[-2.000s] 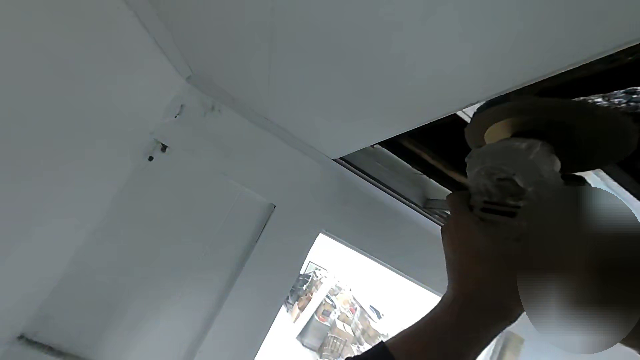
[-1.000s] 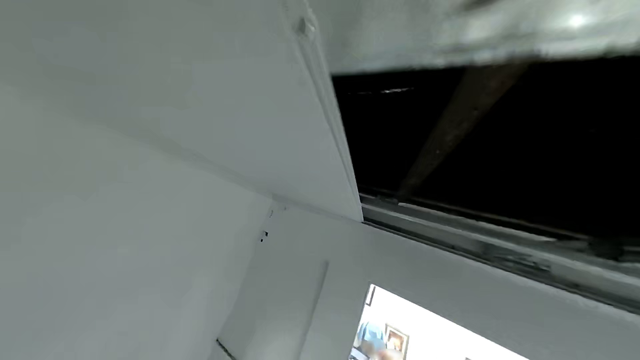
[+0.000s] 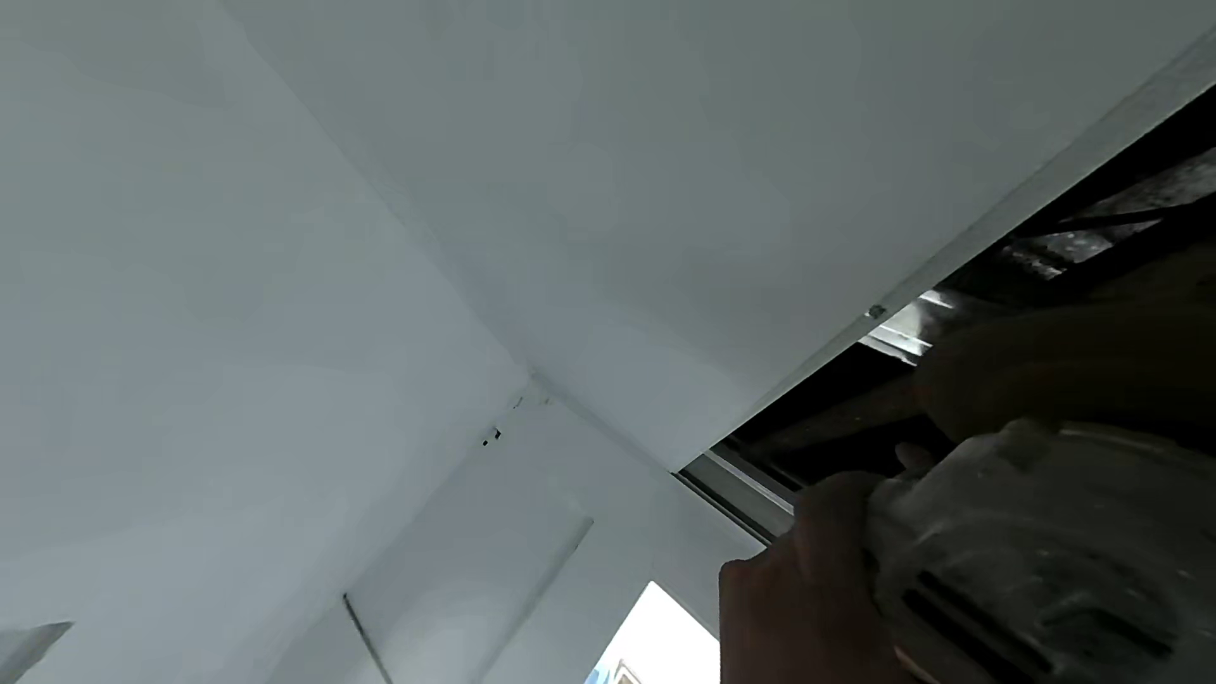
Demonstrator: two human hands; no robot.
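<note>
At the lower right, my left hand [image 3: 807, 589] is closed around the side of a grey, dusty power tool [image 3: 1035, 560] with dark vent slots in its housing. A dark rounded part of the tool [image 3: 1064, 370] rises above the housing, close under an opening in the ceiling; shadow hides its detail, so its exact kind is unclear. The white ceiling panel [image 3: 712, 209] has a cut edge running diagonally beside this opening. My right hand does not show.
Inside the dark ceiling opening [image 3: 855, 389] are beams and shiny foil-like material. A metal channel [image 3: 741, 489] runs along the wall top at its near corner. White walls [image 3: 237, 380] stand at the left. A bright doorway or window opening [image 3: 665, 636] lies at the bottom.
The view has swung considerably. One second ago neither hand nor tool was in view; now my left hand and the tool show at the lower right, as they did at the right two seconds ago.
</note>
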